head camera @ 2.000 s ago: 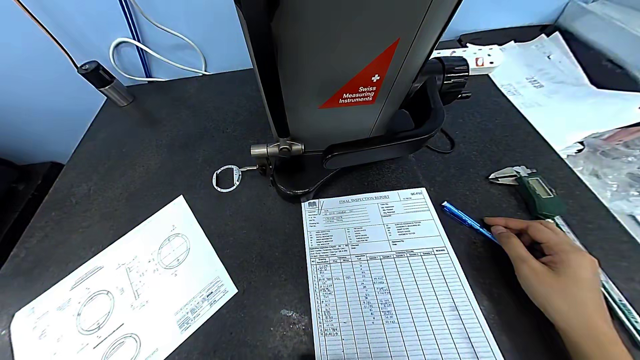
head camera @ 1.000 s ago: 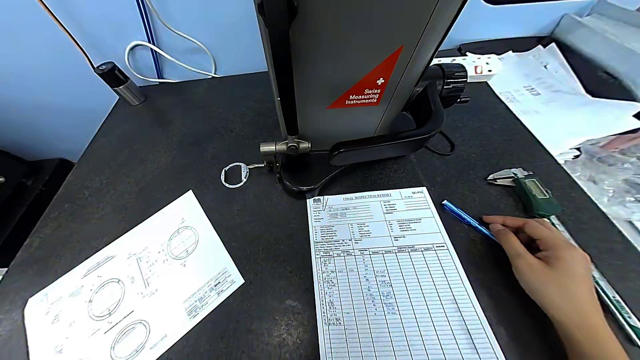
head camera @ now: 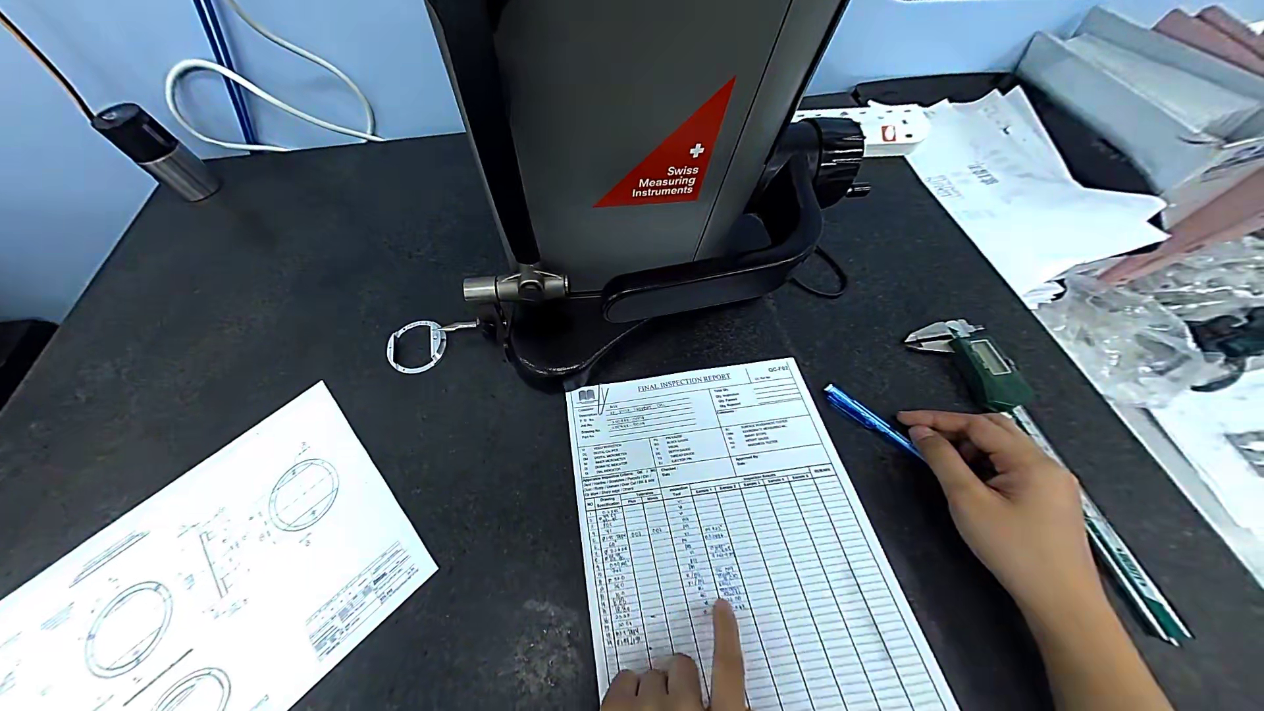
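My left hand [head camera: 681, 681] rests at the bottom of the printed inspection form [head camera: 790, 553], its index finger extended onto the handwritten columns and the other fingers curled. To the right of the form, my right hand [head camera: 997, 484] lies on the table with its fingertips on the end of a blue pen [head camera: 869, 415]. A digital caliper [head camera: 990, 370] with a green body lies just beyond and beside that hand, its beam partly behind the wrist. On the left is a technical drawing sheet [head camera: 227, 553] showing ring shapes.
A large grey measuring instrument [head camera: 632, 118] stands behind the form. A small metal ring [head camera: 417, 347] is at its holder's tip. A black and silver cylinder [head camera: 158, 153] stands at the back left. Papers [head camera: 1017, 188], a power strip [head camera: 879, 128] and clear plastic bags [head camera: 1126, 336] lie at right.
My left hand has come into view at the bottom, with its index finger on the form. My right hand stays at the blue pen.
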